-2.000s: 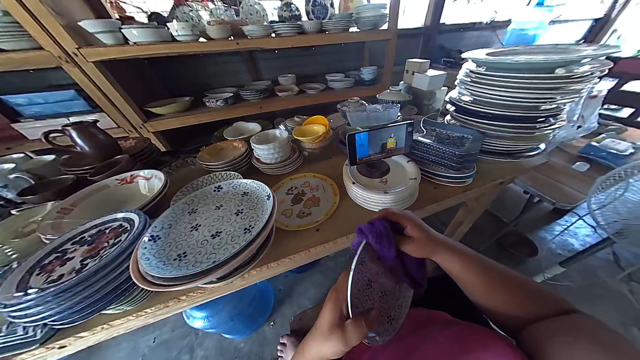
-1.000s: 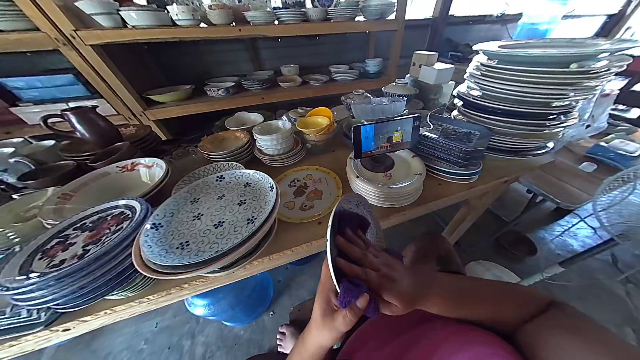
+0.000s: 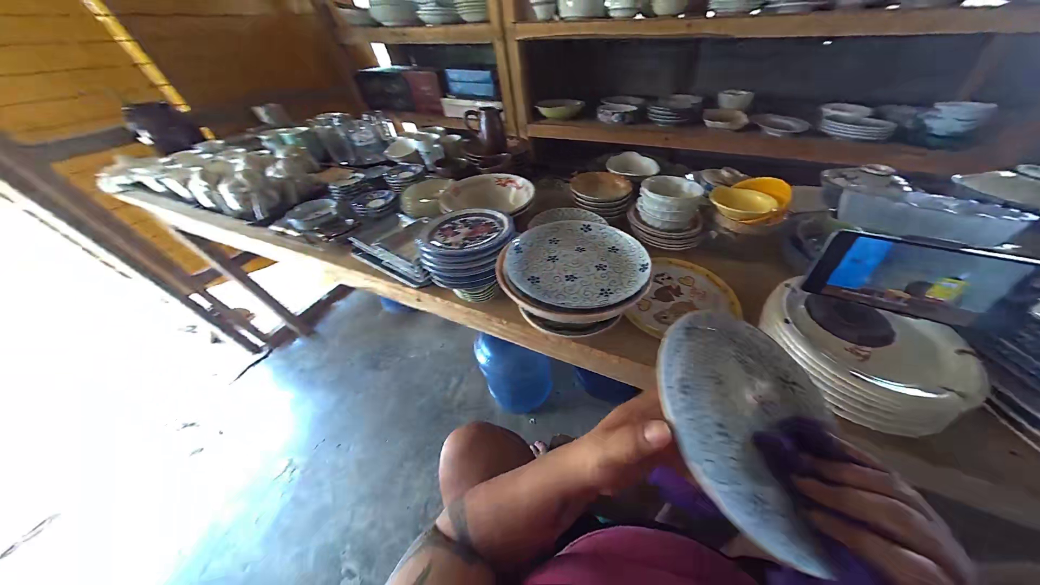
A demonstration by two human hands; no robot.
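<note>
A grey-blue patterned plate (image 3: 715, 406) is held tilted on edge above my lap, its face toward the camera. My left hand (image 3: 630, 443) grips its left rim, the thumb on the near side. Against the lower right of the plate's face, my right hand (image 3: 865, 508) presses a purple cloth (image 3: 800, 447), and part of the cloth hangs below the plate. Past the plate, a stack of cream plates (image 3: 894, 386) stands on the wooden table, with a phone (image 3: 926, 276) leaning above it. A flower-patterned plate (image 3: 577, 264) tops the pile just beyond my left hand.
The wooden table (image 3: 366, 284) carries a yellow-rimmed plate (image 3: 686, 296), blue-edged stacked plates (image 3: 465, 248), white bowls (image 3: 670, 199), yellow bowls (image 3: 743, 203) and wrapped cups (image 3: 244, 183). Shelves (image 3: 731, 146) of dishes rise behind. A blue plastic water jug (image 3: 512, 370) is under the table.
The view has swung left. The held plate has turned so its patterned face shows broadly, and my right hand with the purple cloth is now at its lower right.
</note>
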